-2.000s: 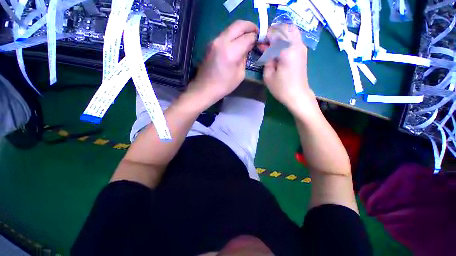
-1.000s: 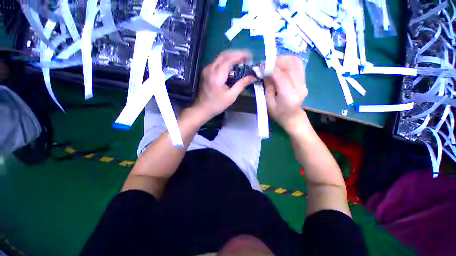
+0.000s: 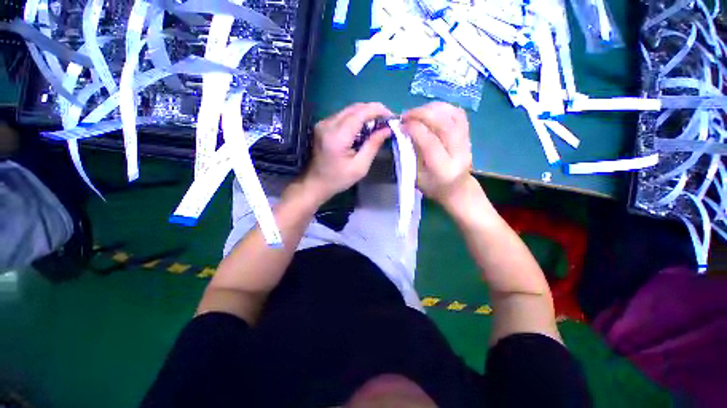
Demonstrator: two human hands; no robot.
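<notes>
My left hand (image 3: 344,147) holds a small dark circuit board (image 3: 368,134), mostly hidden by the fingers. My right hand (image 3: 437,147) pinches the upper end of a white flat cable (image 3: 405,183) at the right edge of the board. The cable hangs down over my lap. The two hands almost touch, at the near edge of the bench. The fingers hide the connector, so I cannot tell whether the cable end sits in it.
A black tray (image 3: 300,96) with boards and overhanging white cables stands at the left. A loose cable pile (image 3: 486,40) and a clear plastic bag (image 3: 446,86) lie beyond my hands. A second board tray (image 3: 638,171) is at the right. A red stool (image 3: 572,263) stands below the bench.
Both hands have come together at the board and moved slightly nearer to me since the first frame. One cable now hangs straight down from the fingers. The view has shifted a little.
</notes>
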